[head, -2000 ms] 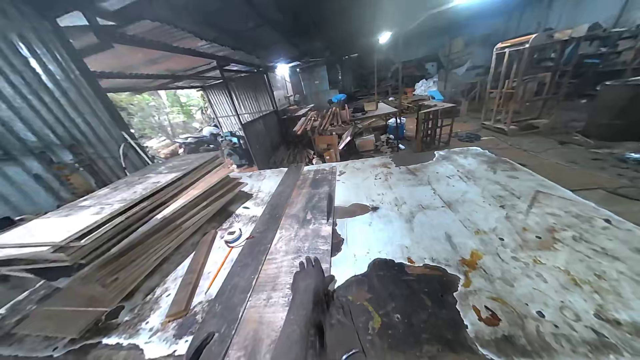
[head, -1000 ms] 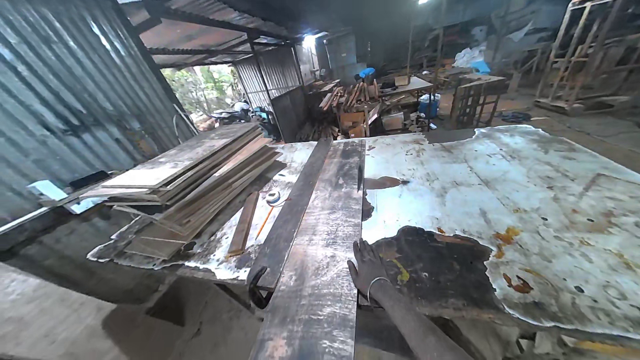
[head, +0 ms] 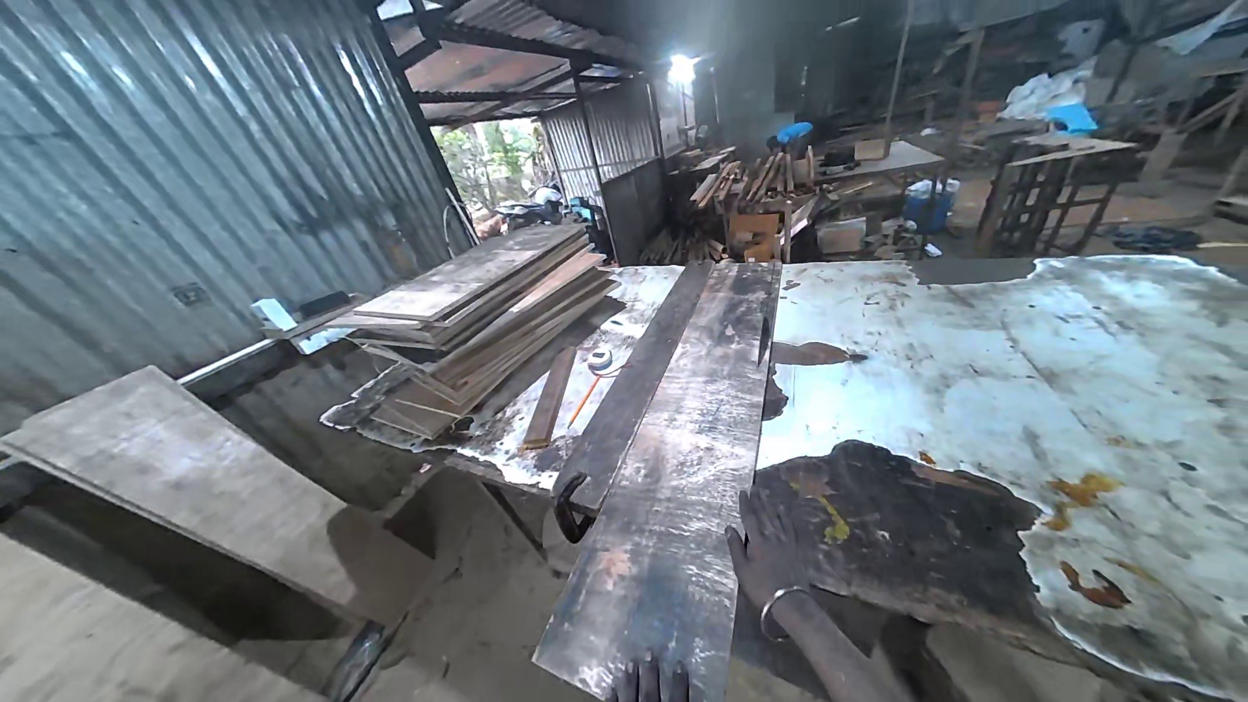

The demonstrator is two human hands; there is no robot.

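A long, wide worn wooden board lies lengthwise on the worktable, its near end jutting past the table's edge. Along its left side runs a narrower dark board, with a black C-shaped clamp at its near end. My right hand, wearing a metal bangle, lies with fingers spread by the wide board's right edge, partly over the table's dark patch. At the bottom of the view, the fingers of my left hand rest on the board's near end; the palm and thumb are hidden.
Stacked thin boards lie on the table's left part. Nearby are a short wood strip and a round tape measure. The worn white table surface extends right. Another panel stands lower left.
My right hand has gone from the top of the wide board to its right edge. My left hand's fingers have come into view at the board's near end. The view has swung left.
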